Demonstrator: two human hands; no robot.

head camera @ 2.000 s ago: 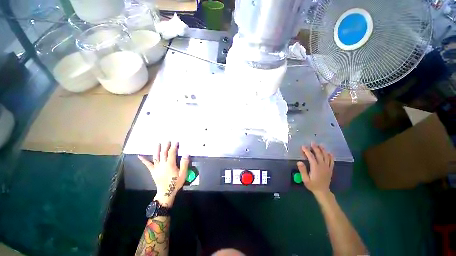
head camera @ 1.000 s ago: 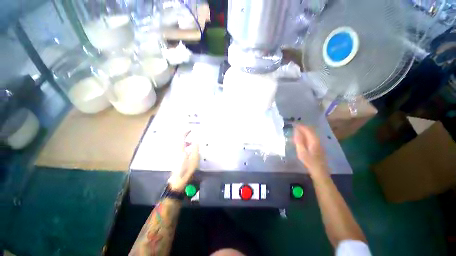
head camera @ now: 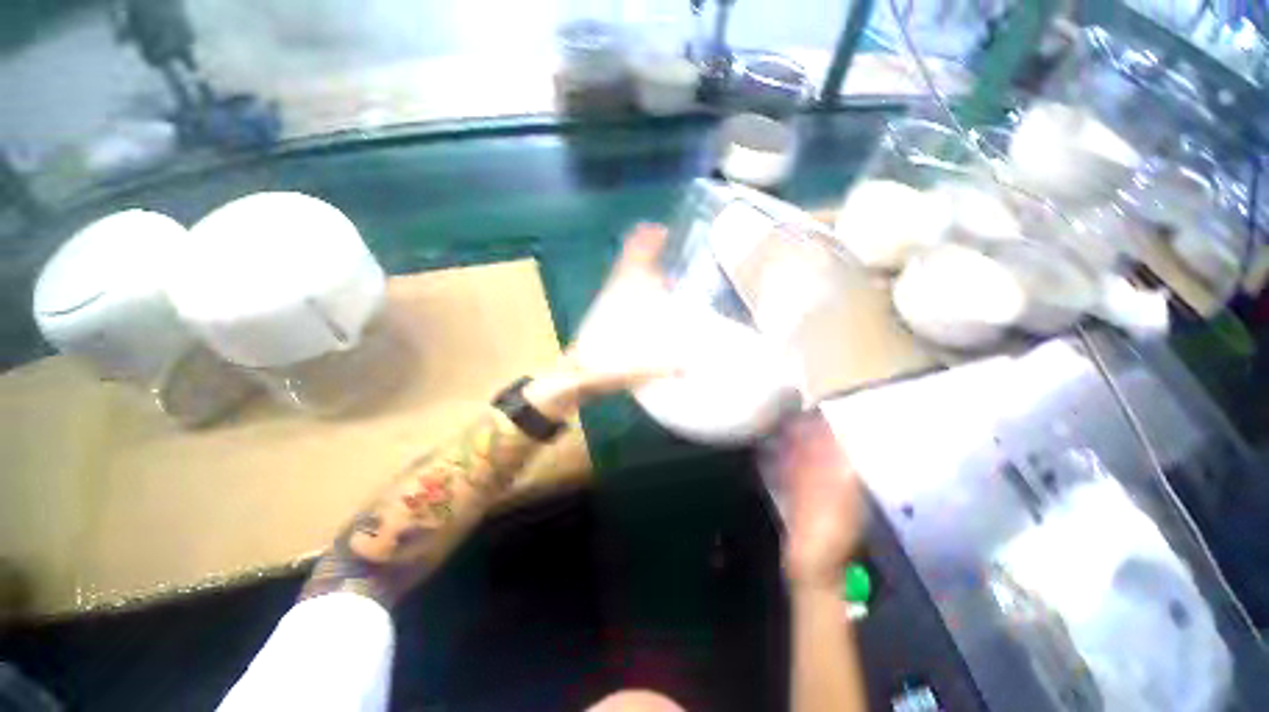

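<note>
A white housing with a clear tank (head camera: 717,378) is held between both hands above the gap between the left cardboard and the machine. Its white bowl part is low and the clear part leans up and right. My left hand (head camera: 619,327) is on its left side, blurred. My right hand (head camera: 818,494) is at its lower right, strongly blurred; its contact with the part is hard to tell. The machine's metal base plate (head camera: 946,431) is at the right, with crinkled plastic film (head camera: 1113,591) on it and no housing on the film.
Two white housings on clear tanks (head camera: 278,278) stand upside down on the left cardboard sheet (head camera: 459,334). Several clear tanks with white bowls (head camera: 960,295) stand at the right rear. A green start button (head camera: 856,584) shows beside my right forearm.
The view has swung left. Both hands have left the machine's front panel and plate, and the white and clear part is now between them, away from the fixture.
</note>
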